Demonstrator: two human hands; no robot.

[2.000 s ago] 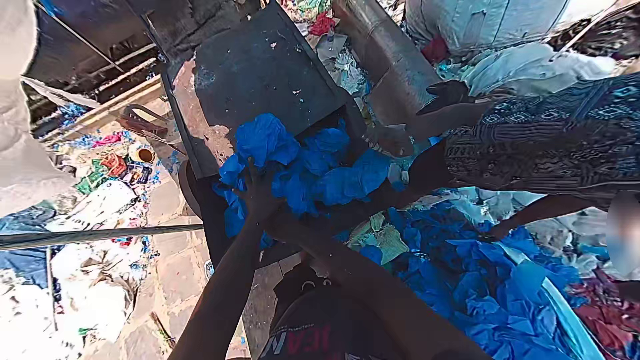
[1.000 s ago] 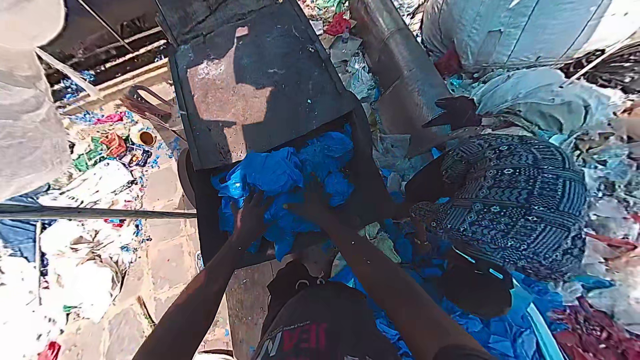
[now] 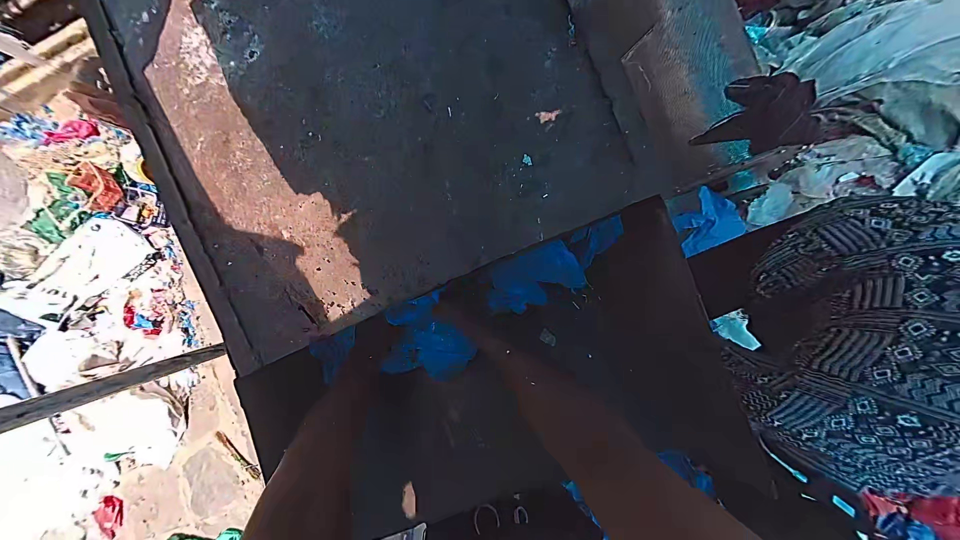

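Observation:
Both forearms reach into the dark opening below a worn metal cover plate (image 3: 450, 142). My left hand (image 3: 379, 330) is at the opening's edge, in deep shadow, beside blue plastic film (image 3: 439, 349). My right hand (image 3: 454, 307) is close to its right, at the same film, with its fingers hidden under the plate's lower edge. More blue film (image 3: 540, 274) lies along that edge to the right. A dark metal surface (image 3: 450, 435) slopes between my forearms. Whether either hand grips film cannot be seen.
A person in patterned cloth (image 3: 862, 345) is close at the right. Behind them lie pale plastic sheets (image 3: 885, 75). A wooden pole (image 3: 112, 386) juts in from the left over scattered plastic waste (image 3: 90, 262). A metal cylinder (image 3: 682, 82) stands at the upper right.
My hands have gone from the top of the blue film pile to the edge of the metal plate. Much less blue film shows in the opening. The view has moved closer.

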